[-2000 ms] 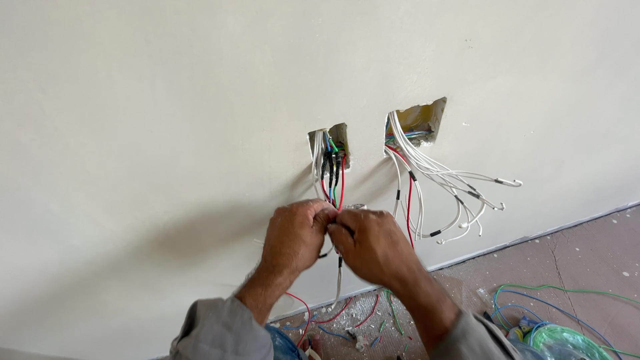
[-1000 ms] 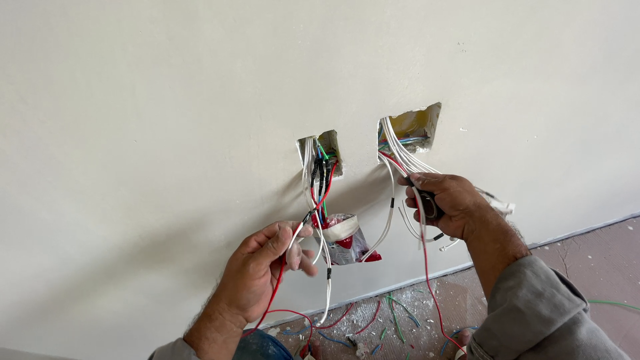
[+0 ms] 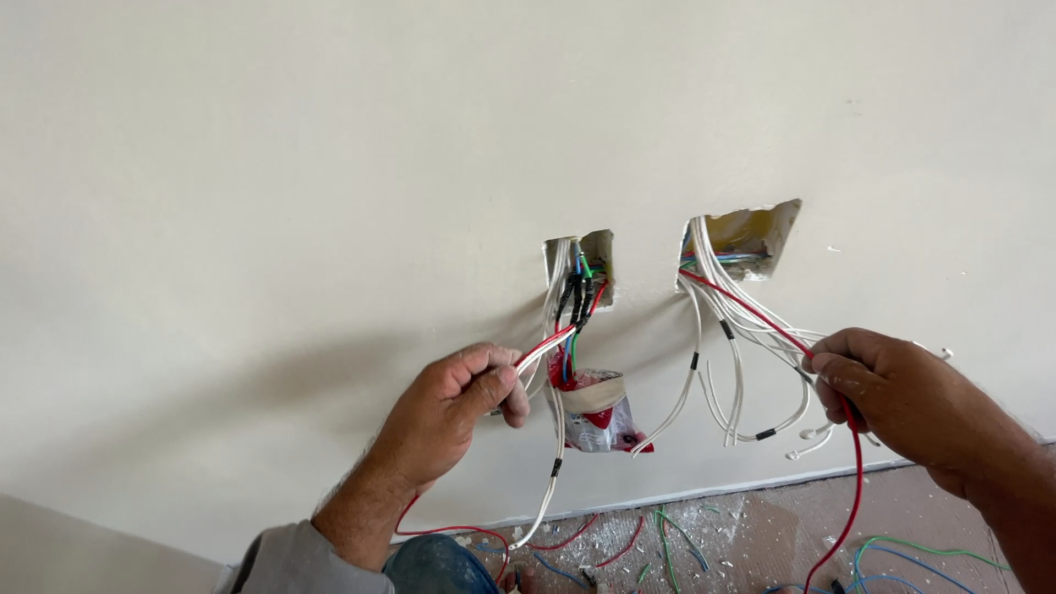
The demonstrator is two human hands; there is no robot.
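Between thumb and fingers, my left hand (image 3: 474, 392) pinches a red wire and white wires (image 3: 544, 345) that come from black-taped joints (image 3: 582, 293) in the left wall box opening (image 3: 601, 256). My right hand (image 3: 858, 379) grips a red wire (image 3: 747, 307) running out of the right wall opening (image 3: 755, 231); its free length hangs down to the floor. A dark object, partly hidden, lies within the right hand's fingers. White cables (image 3: 726, 297) with black tape bands droop from the right opening. Below the left opening hangs a plastic bag (image 3: 606, 421) with a pale band around it.
The pale wall (image 3: 289, 165) meets a dusty floor (image 3: 742, 528) strewn with red, blue and green wire pieces. Coiled green and blue wires (image 3: 916, 549) lie at the lower right. A denim-covered knee (image 3: 437, 565) shows at the bottom.
My hands were together below the left opening two seconds ago and are now apart. Since one second ago, my right hand has drawn the red wire outward, away from the right opening.
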